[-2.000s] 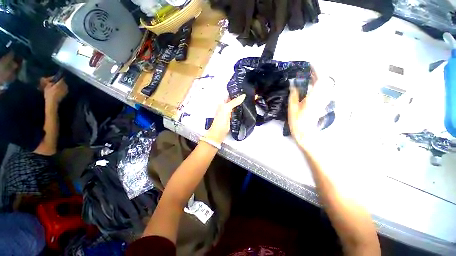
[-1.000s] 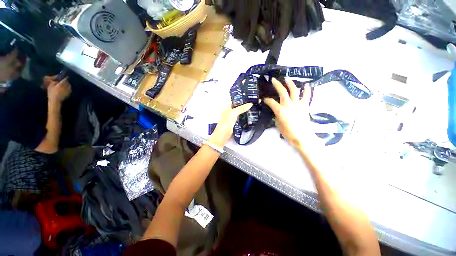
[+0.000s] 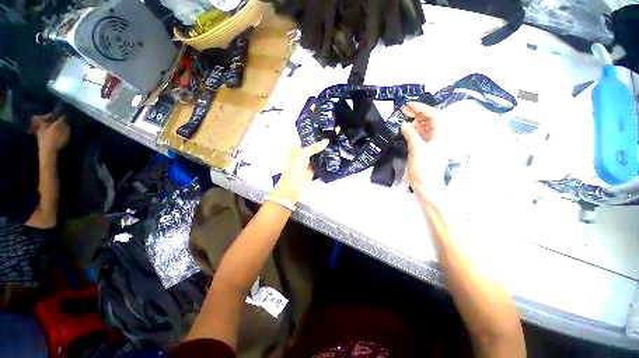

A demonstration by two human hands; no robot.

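Observation:
A tangled heap of black label tape (image 3: 378, 145) with white lettering lies on the white table. One loop of it stretches out to the right. My left hand (image 3: 303, 166) is at the heap's lower left edge, with thumb and fingers on the tape; the fingertips are partly hidden. My right hand (image 3: 419, 127) is at the heap's right side and pinches a stretch of the tape between thumb and fingers.
Dark cloth strips (image 3: 350, 28) lie at the far edge. A tan cardboard sheet (image 3: 242, 105) with more tape, a yellow basket (image 3: 224, 29) and a grey box are left. A blue lamp (image 3: 614, 133) is right. Olive cloth (image 3: 231, 231) hangs below. Another person's hand (image 3: 52, 131) is far left.
My right hand has closed from spread fingers to a pinch on the tape. The tape heap has opened into looser loops. The whole view has shifted slightly.

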